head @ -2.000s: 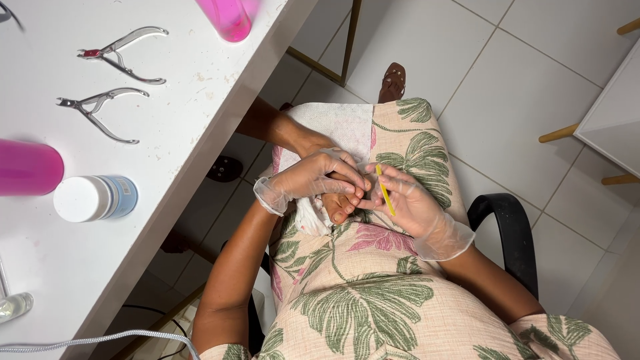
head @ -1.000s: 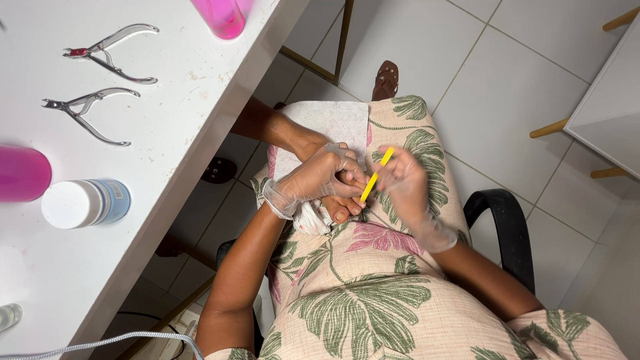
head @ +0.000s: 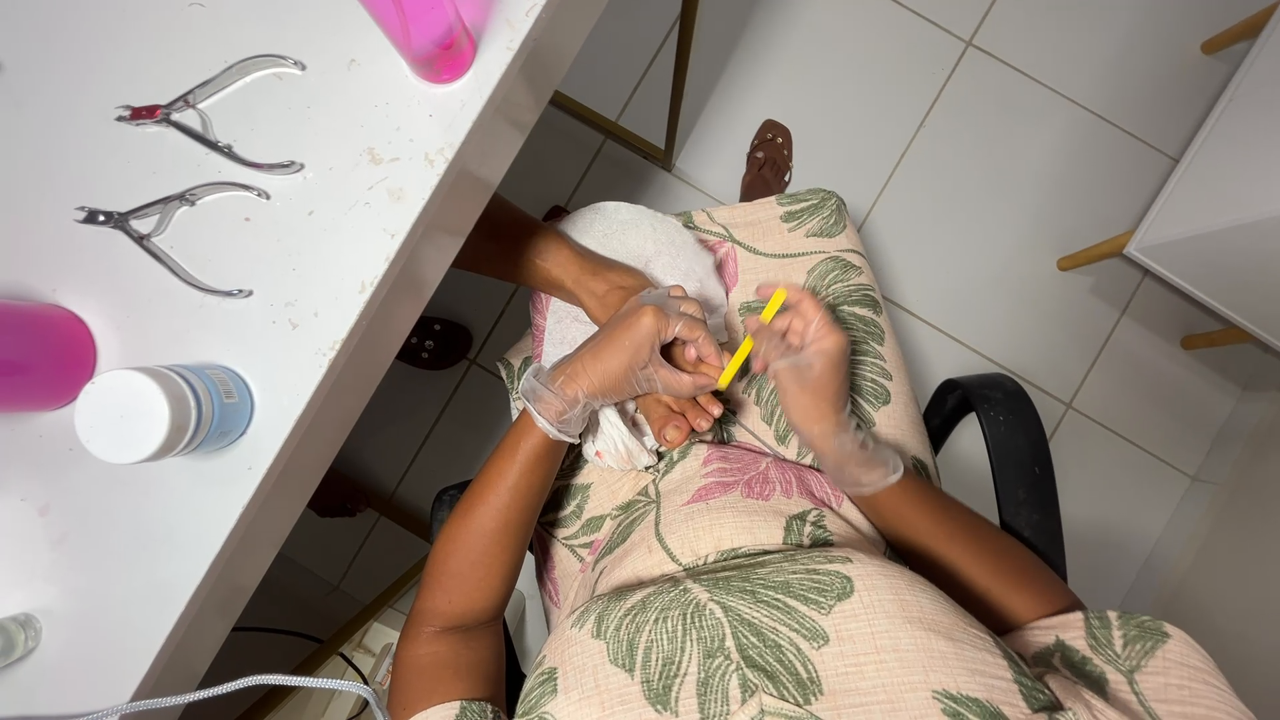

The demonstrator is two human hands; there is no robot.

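Note:
My left hand [head: 640,350], in a clear disposable glove, grips the toes of another person's bare foot [head: 672,418], which rests on my lap over a white cloth [head: 650,240]. My gloved right hand [head: 805,355], slightly blurred, holds a yellow nail file [head: 752,338] between thumb and fingers. The file's lower end is at the toes beside my left fingertips; whether it touches a nail cannot be told. A crumpled white tissue [head: 617,436] lies under the foot, next to my left wrist.
On the white table [head: 330,230] at left lie two metal cuticle nippers [head: 205,115], [head: 170,235], a white-lidded blue jar [head: 165,412] and pink bottles [head: 45,355]. A grey braided cable [head: 240,685] crosses its near corner. A black chair armrest [head: 1000,460] stands right of my lap.
My right hand and the file have shifted and the file's tilt has changed since two seconds ago. My left hand stays on the toes. More of the white cloth looks bunched round the ankle.

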